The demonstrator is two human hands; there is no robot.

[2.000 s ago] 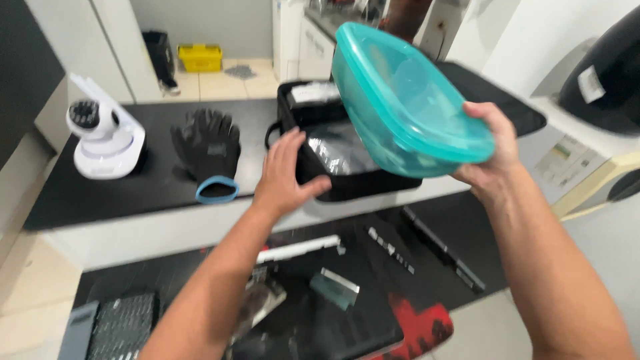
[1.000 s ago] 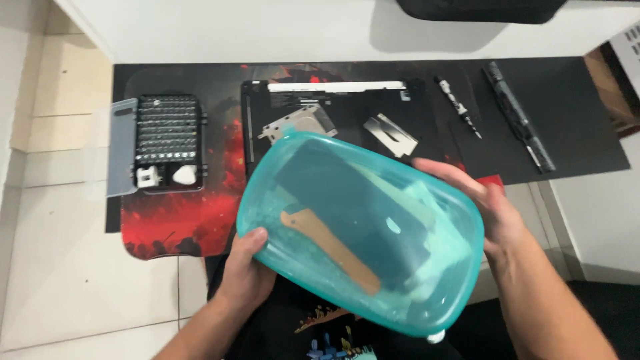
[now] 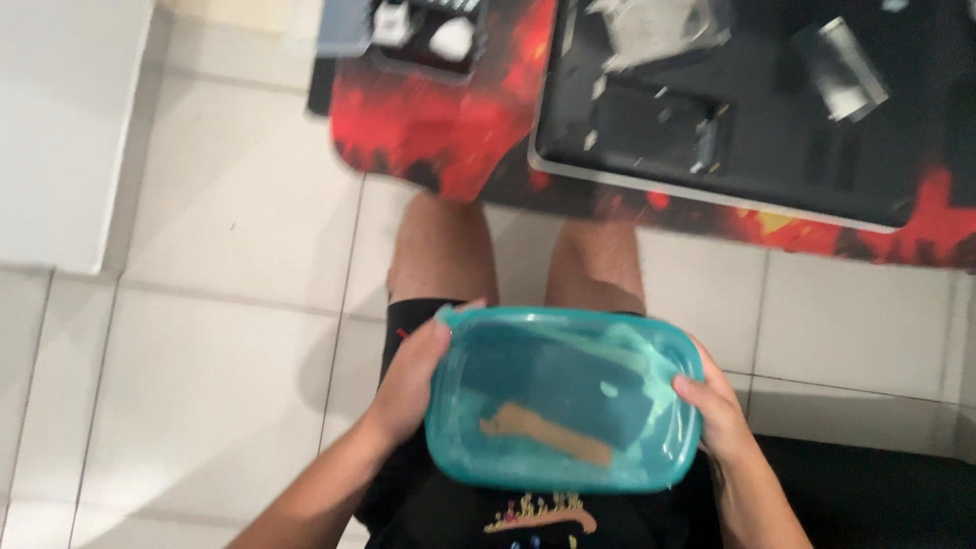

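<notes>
A teal translucent plastic container (image 3: 564,396) with its lid on is held over my lap. My left hand (image 3: 415,374) grips its left end, the thumb on the lid's upper left corner. At the right end, my right hand (image 3: 713,396) holds it with the thumb on the rim. Through the lid show a tan elongated item (image 3: 545,433), a dark flat shape and some pale crumpled material; what they are I cannot tell.
Ahead, a red and black desk mat (image 3: 427,145) carries an upturned laptop (image 3: 770,152) with an open bay. A metal bracket (image 3: 656,34) and a small metal plate (image 3: 842,72) lie on it. An open screwdriver bit case (image 3: 427,34) stands at upper left. Tiled floor lies below.
Two seconds ago my right hand alone held the container, tilted above a black case, with my left hand apart. Both hands now grip it, lower and level over my lap. The view has tilted down.
</notes>
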